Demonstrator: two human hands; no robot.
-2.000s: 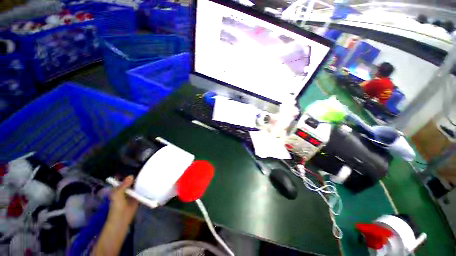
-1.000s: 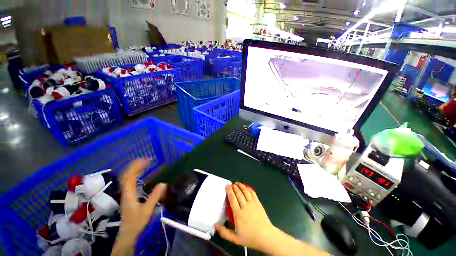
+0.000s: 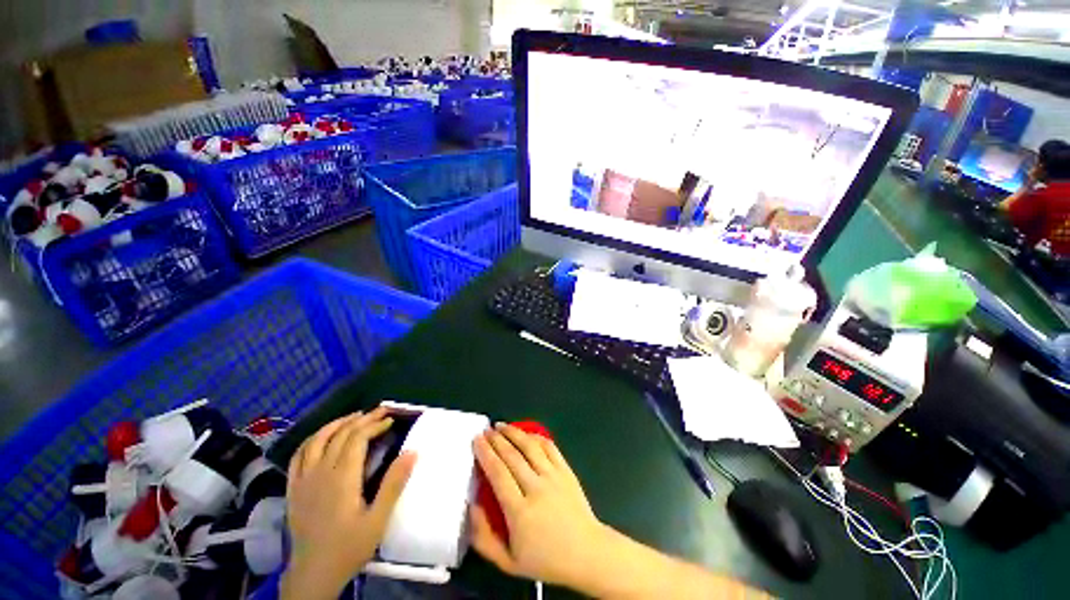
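Note:
A security camera (image 3: pixel 432 490) with a white rounded body lies on the dark green desk near its front edge. Its two white antennas lie along the far and near sides of the body. My left hand (image 3: pixel 338 492) holds the black lens end, which it mostly covers. My right hand (image 3: pixel 534 498) lies over the red end piece (image 3: pixel 528 429), whose rim shows above the fingers. A short piece of white cable shows below my right hand. The monitor (image 3: pixel 704 152) shows a bright live picture of a hall.
A blue crate (image 3: pixel 307 299) with several cameras stands at left, close to the desk. A keyboard (image 3: pixel 528 302) partly under paper, a pen (image 3: pixel 681 445), a mouse (image 3: pixel 771 527) and a power supply (image 3: pixel 854 381) with red digits lie to the right. A person in red sits at far right.
My left hand has come onto the black lens end. My right hand, absent two seconds ago, stays on the red end. The view has swung left, and the monitor picture has changed.

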